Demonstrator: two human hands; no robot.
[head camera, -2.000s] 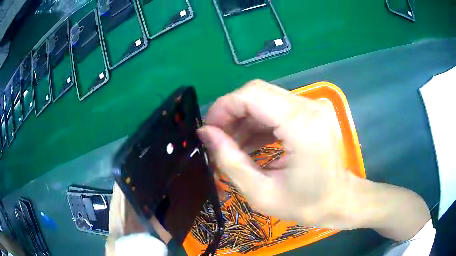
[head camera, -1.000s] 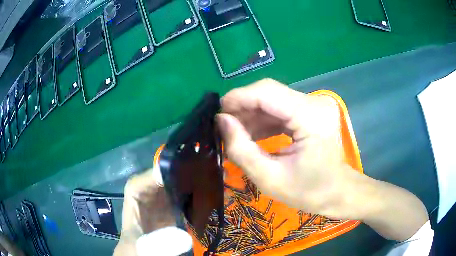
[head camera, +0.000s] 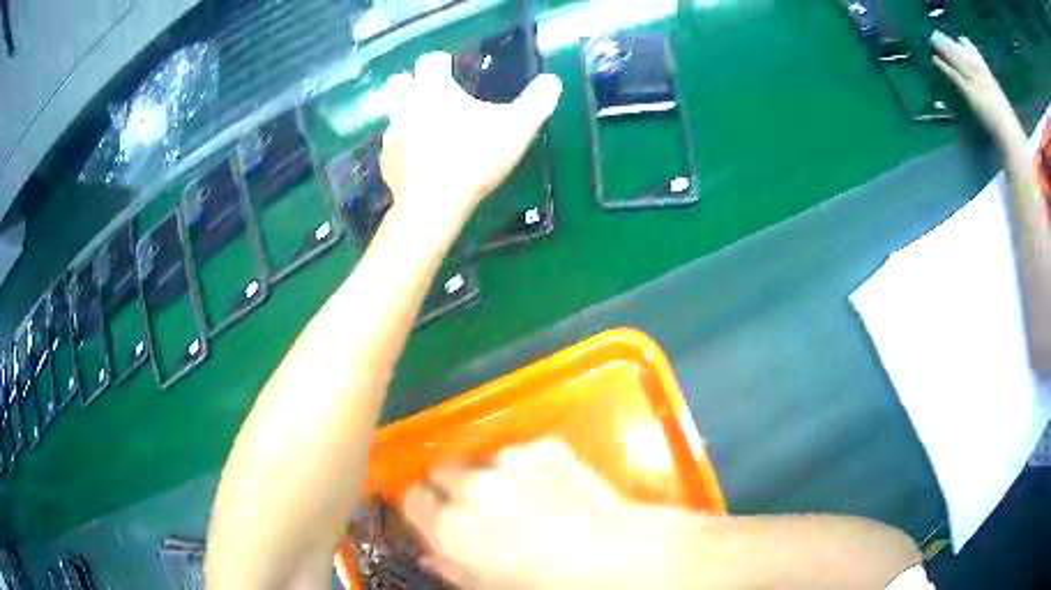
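My left hand (head camera: 455, 133) reaches over the green belt with thumb and fingers spread across a black phone frame (head camera: 501, 63) lying there; whether they touch it is unclear. Another frame (head camera: 357, 190) lies partly under my left wrist. My right hand (head camera: 519, 507) is blurred, low in the orange tray (head camera: 680, 426), with its fingers at a heap of thin dark slivers (head camera: 386, 547). Whether it pinches a sliver cannot be seen. My left forearm crosses the tray's left side.
More frames (head camera: 173, 300) stand in a slanted row on the belt at left. One frame (head camera: 641, 127) lies right of my left hand. Another person's hand (head camera: 968, 72) is near a frame at upper right. A white sheet (head camera: 957, 346) lies right. Crumpled clear film (head camera: 156, 110) lies beyond the belt.
The housing held up over the tray is no longer in my hands there. My left hand has moved up and forward over the belt; my right hand has gone down into the tray. The view has shifted.
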